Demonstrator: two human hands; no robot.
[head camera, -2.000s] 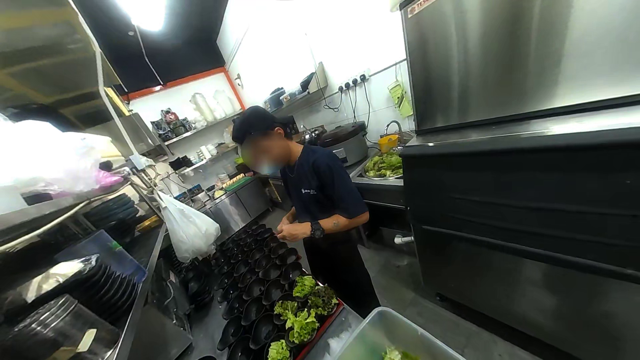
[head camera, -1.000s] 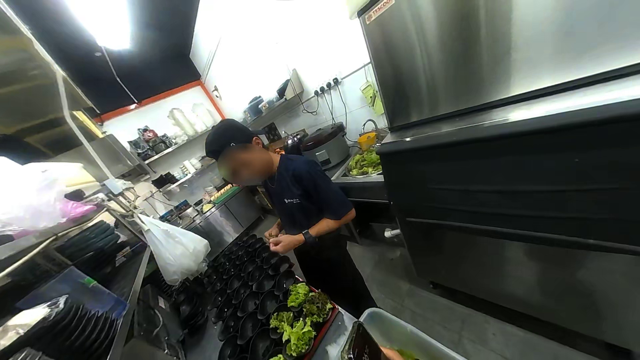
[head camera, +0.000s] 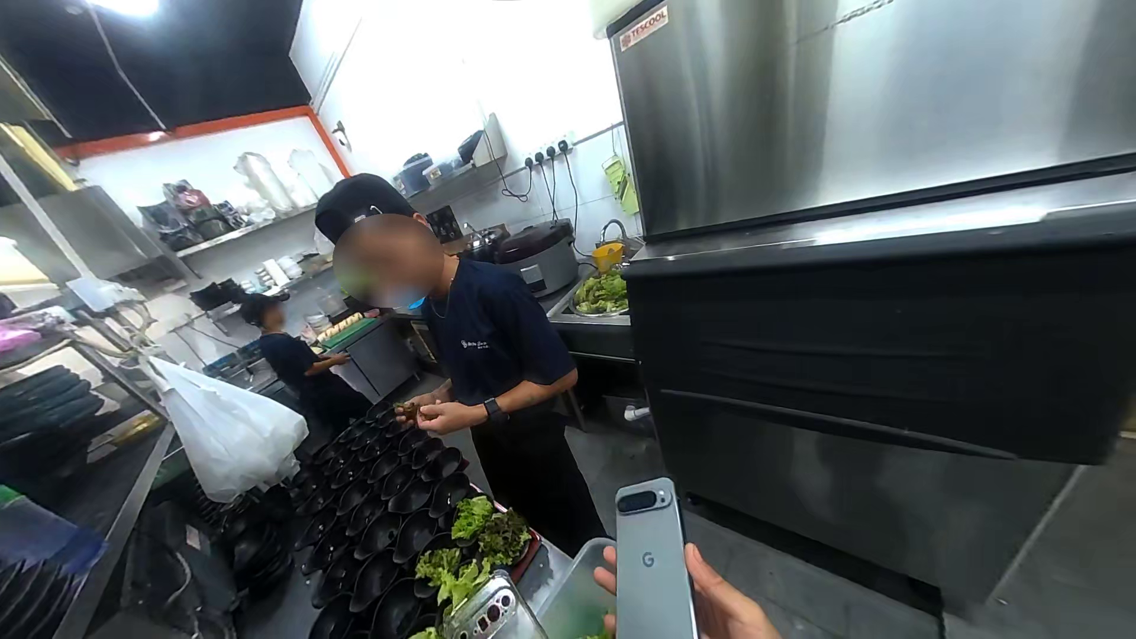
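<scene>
My right hand (head camera: 732, 599), at the bottom right of centre, holds a grey smartphone (head camera: 652, 559) upright, its back towards me, with the thumb on one edge and fingertips on the other. My left hand is not in view. A second smartphone (head camera: 497, 612) with several rear lenses shows at the bottom edge; what holds it is hidden. It overlaps green lettuce leaves (head camera: 457, 572) beside rows of black bowls (head camera: 377, 532). Behind my right hand is a translucent plastic tub (head camera: 568, 590).
A co-worker (head camera: 497, 328) stands by the bowls, fingers on a small brownish item. Another person (head camera: 297, 359) is at a back counter. A white plastic bag (head camera: 226, 435) hangs left. A large stainless steel appliance (head camera: 870, 115) fills the right; lettuce in a colander (head camera: 603, 293) sits behind.
My right hand and the grey smartphone have come into view at the bottom, along with the second smartphone. The co-worker remains by the bowls, hands together.
</scene>
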